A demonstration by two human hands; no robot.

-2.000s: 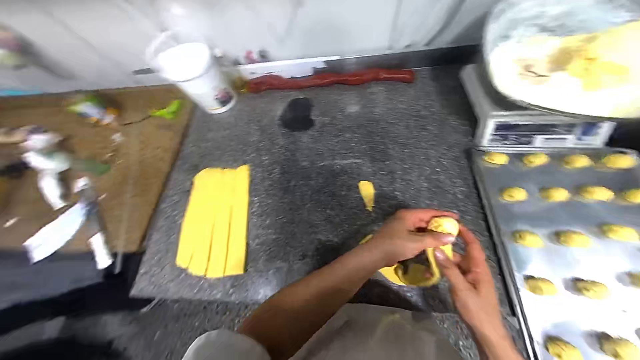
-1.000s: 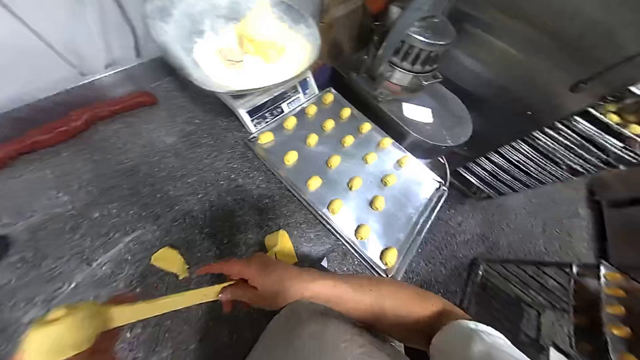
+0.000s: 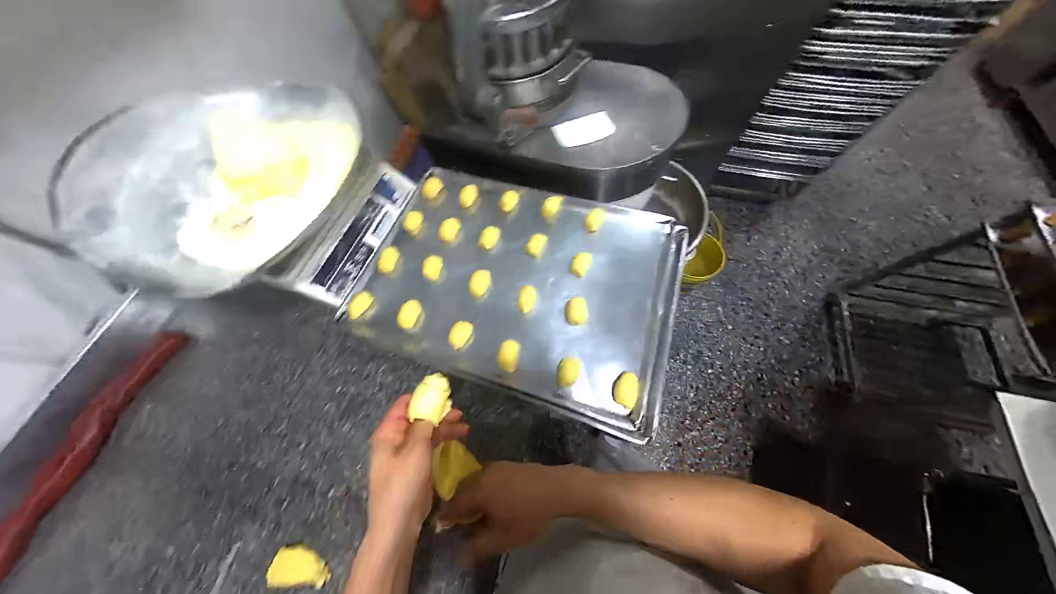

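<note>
A small rolled piece of yellow dough (image 3: pixel 430 399) sits in my left hand (image 3: pixel 404 458), between thumb and fingers, raised over the counter near the tray's lower left edge. My right hand (image 3: pixel 499 503) is low beside it, blurred, at a loose flap of yellow dough (image 3: pixel 454 469); whether its fingers grip the flap is unclear. A separate flat dough scrap (image 3: pixel 298 568) lies on the grey speckled counter (image 3: pixel 247 445) at the lower left. On the metal baking tray (image 3: pixel 610 297) several small yellow dough pieces (image 3: pixel 480 284) stand in rows.
A kitchen scale (image 3: pixel 351 243) carries a large clear bowl (image 3: pixel 124 190) with flour and yellow dough. Behind the tray stands a mixer (image 3: pixel 528 49) with a round metal lid. A long dark red roll (image 3: pixel 91 437) lies along the wall. Metal racks (image 3: pixel 924 322) stand right, with floor between.
The view has swung right towards the tray. The dough strip stretched between my hands one second ago is no longer stretched; my hands are now close together, with rolled dough in the left.
</note>
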